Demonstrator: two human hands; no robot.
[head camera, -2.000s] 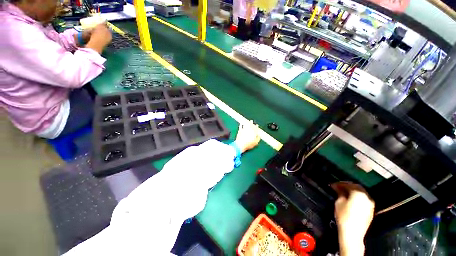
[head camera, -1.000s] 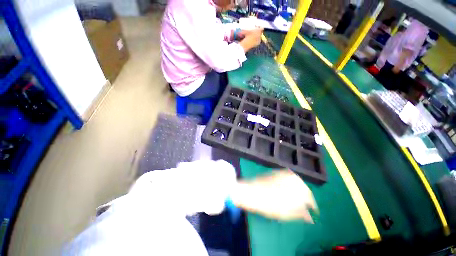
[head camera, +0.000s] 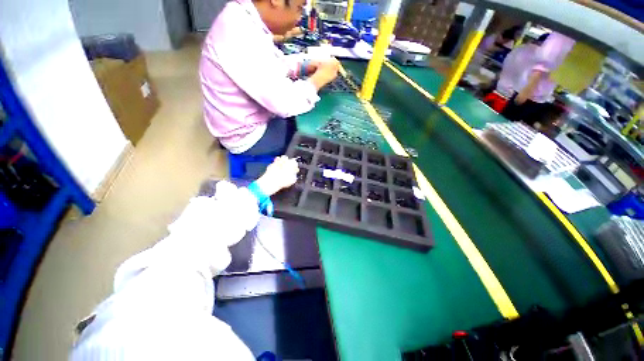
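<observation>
A black foam compartment tray (head camera: 353, 224) with a white label lies on the green bench top (head camera: 374, 282). Several of its compartments hold black parts; compartments in the row nearest me are empty. My left hand (head camera: 281, 174), with a blue wrist strap (head camera: 261, 199), is at the tray's left edge, over a left-side compartment. Its fingertips point into the tray; whether they hold a part is too small to tell. My right hand is not in view.
A seated coworker in pink (head camera: 251, 77) works beyond the tray. Clear blister trays (head camera: 349, 125) lie behind it. A yellow-edged conveyor (head camera: 480, 204) runs along the right. Black equipment (head camera: 494, 342) is at the bottom right. Yellow posts (head camera: 379, 56) stand behind.
The view has swung left, and the press base is now mostly out of view. My left hand has moved from the bench beside the conveyor to the tray's left side. My right hand has left the picture.
</observation>
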